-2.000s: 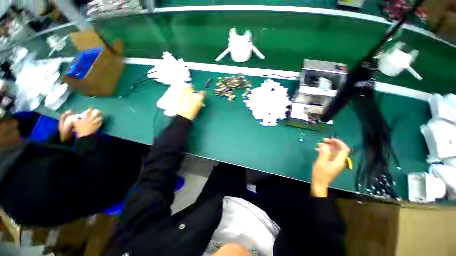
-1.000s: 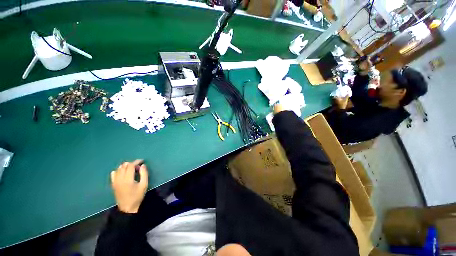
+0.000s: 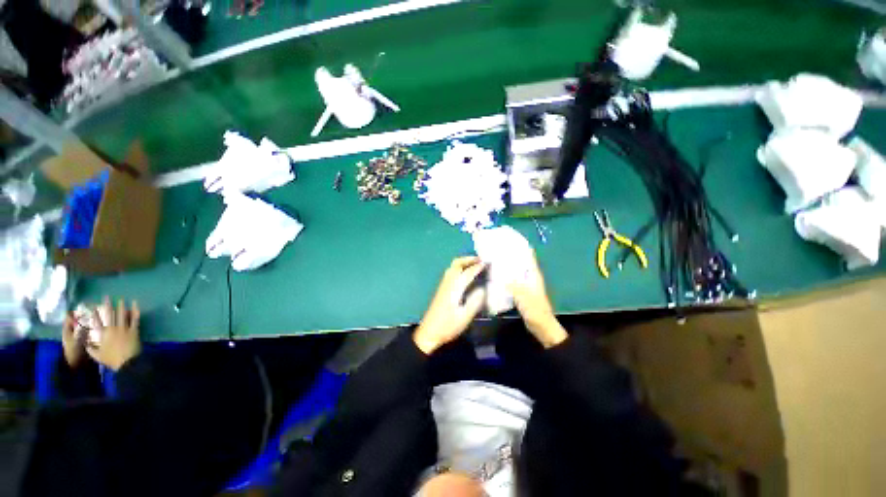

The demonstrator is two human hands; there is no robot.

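Note:
A white plastic housing [image 3: 504, 262] is held between my two hands above the front of the green bench. My left hand [image 3: 453, 303] is on its left side, with something small and dark at the fingers, too blurred to name. My right hand [image 3: 531, 296] grips its right side. The heap of small white plastic parts [image 3: 464, 184] lies just behind the housing. The brass-coloured metal parts [image 3: 387, 175] lie left of that heap. The black electric screwdriver [image 3: 575, 136] hangs in front of the screw feeder [image 3: 523, 180].
Yellow-handled pliers [image 3: 620, 250] and black cables [image 3: 680, 209] lie at right. White housings stand at far right [image 3: 821, 160] and at left [image 3: 251, 231], the left ones with trailing cables. Behind is the conveyor with white units [image 3: 350, 100]. A carton [image 3: 117, 218] and another person's hands [image 3: 105, 332] are at left.
The view has swung back to the left. My right hand has come from the white housings at right to the front middle. Both hands now hold a white housing.

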